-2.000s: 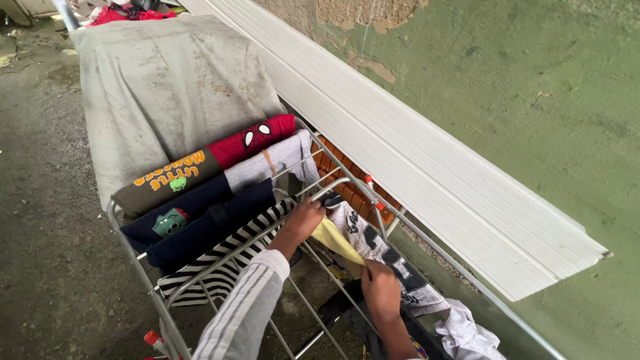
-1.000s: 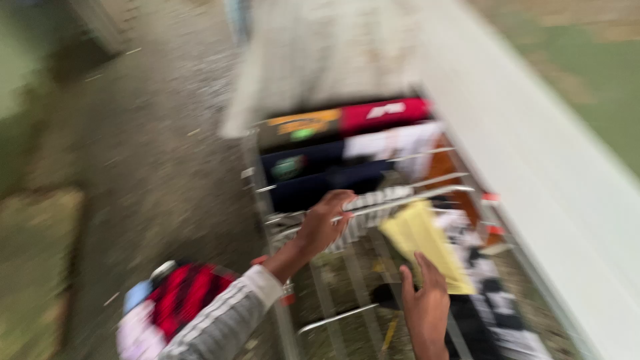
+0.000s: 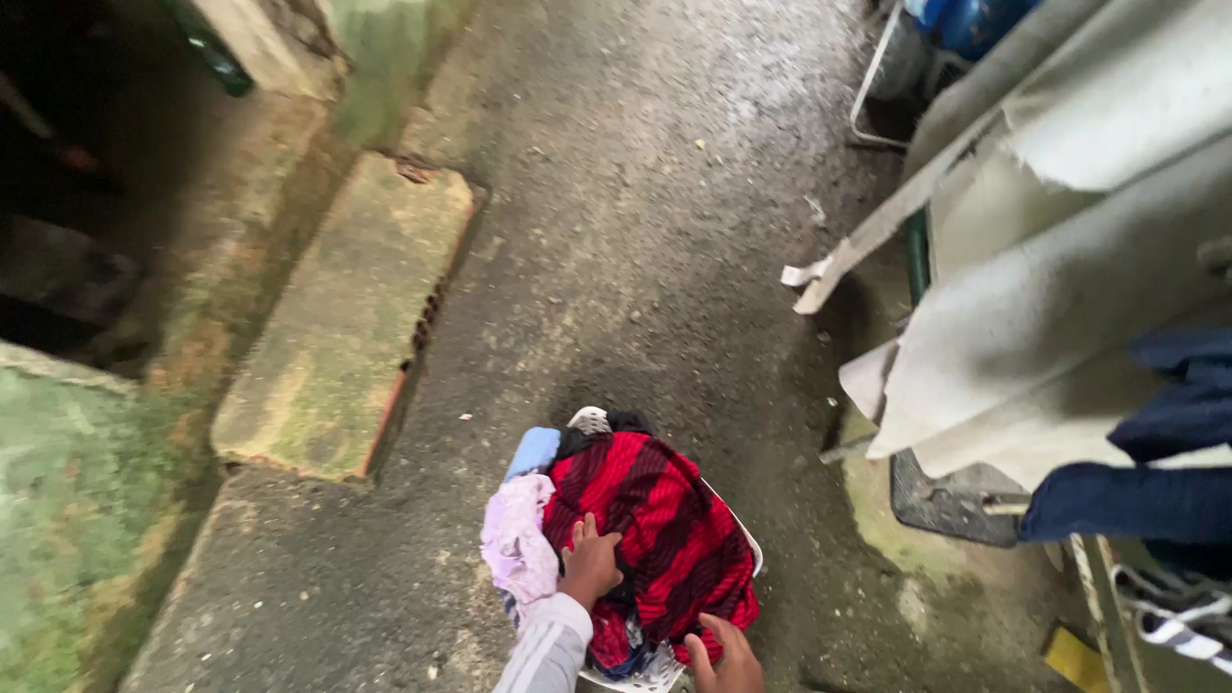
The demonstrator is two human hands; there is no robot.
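A white plastic laundry basket, heaped with clothes, stands on the floor at the bottom centre. On top lies a red and black striped garment; a pale lilac cloth hangs over the left side, beside a rolled light blue cloth. My left hand is over the striped garment's left edge, fingers apart; whether it touches the cloth is unclear. My right hand is at the garment's lower right edge, thumb and fingers spread, partly cut off by the frame. Neither hand shows anything held.
A mossy step of hollow brick lies left of the basket on the rough concrete floor. At right are a draped grey-white sheet and navy clothing on the rack. A yellow cloth shows at lower right.
The view has swung left, from the drying rack to the basket. Both hands have left the rack and the yellow cloth, which they held two seconds ago, and are now at the basket.
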